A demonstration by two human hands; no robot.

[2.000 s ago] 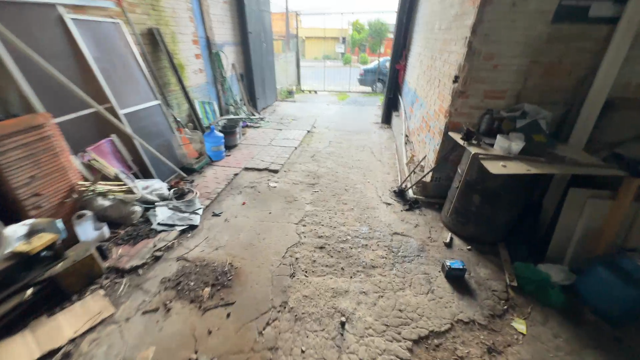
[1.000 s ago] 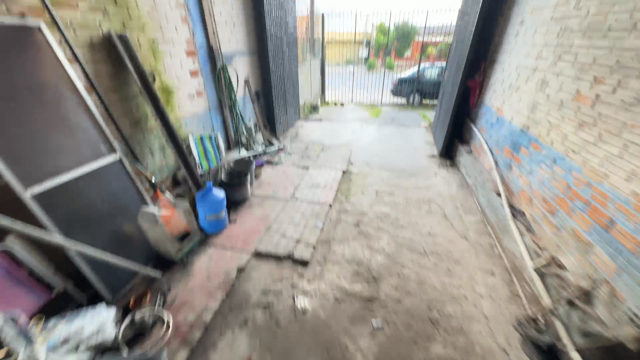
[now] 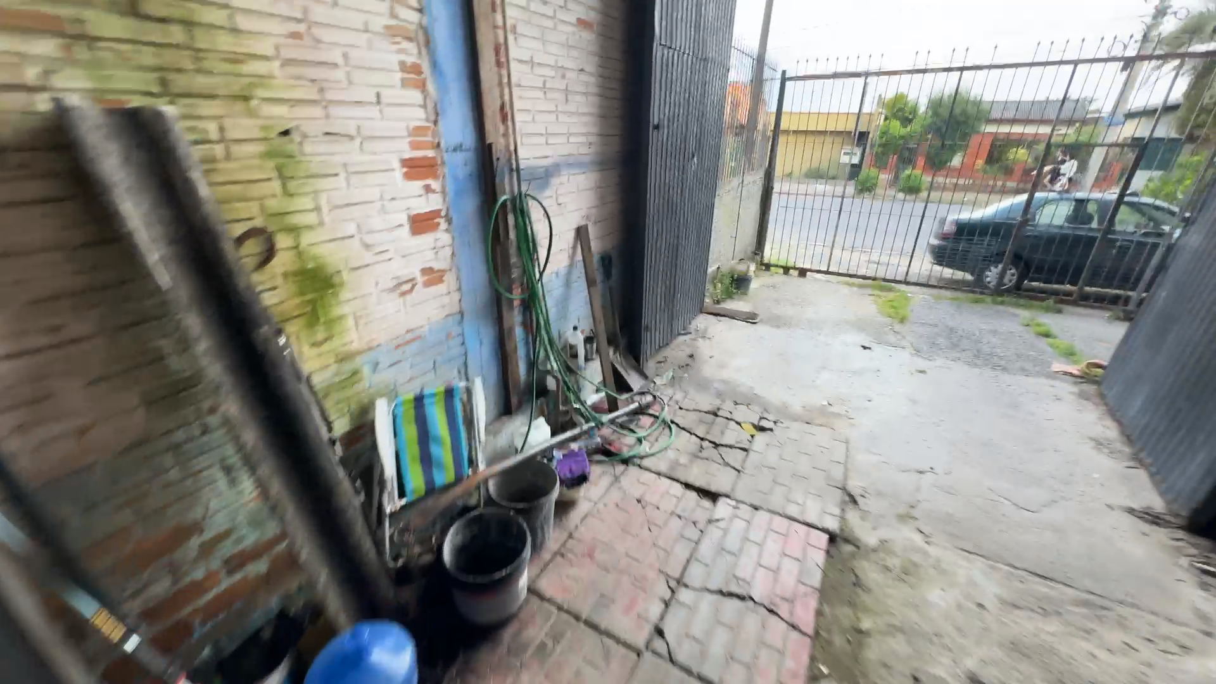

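Note:
Neither my left hand nor my right hand is in view. Along the brick wall on the left stand two plastic buckets, a dark-rimmed one (image 3: 486,567) in front and a grey one (image 3: 528,501) just behind it. The top of a blue container (image 3: 362,655) shows at the bottom edge. A folding chair with striped fabric (image 3: 430,442) stands against the wall. A green hose (image 3: 538,323) hangs in loops beside a wooden post, and its lower coils reach the paving. A purple item (image 3: 573,467) sits beside the grey bucket.
A long dark beam (image 3: 237,370) leans on the left wall. Cracked paving slabs (image 3: 665,551) meet a rough concrete floor (image 3: 950,503). Dark corrugated door leaves (image 3: 689,171) flank the opening. Beyond stands a barred metal gate (image 3: 855,180), with a dark car (image 3: 1054,242) outside.
The view has moved forward and turned left, toward the wall with the buckets, chair and hose. The drum, the tabletop and the small blue object on the floor have left the view.

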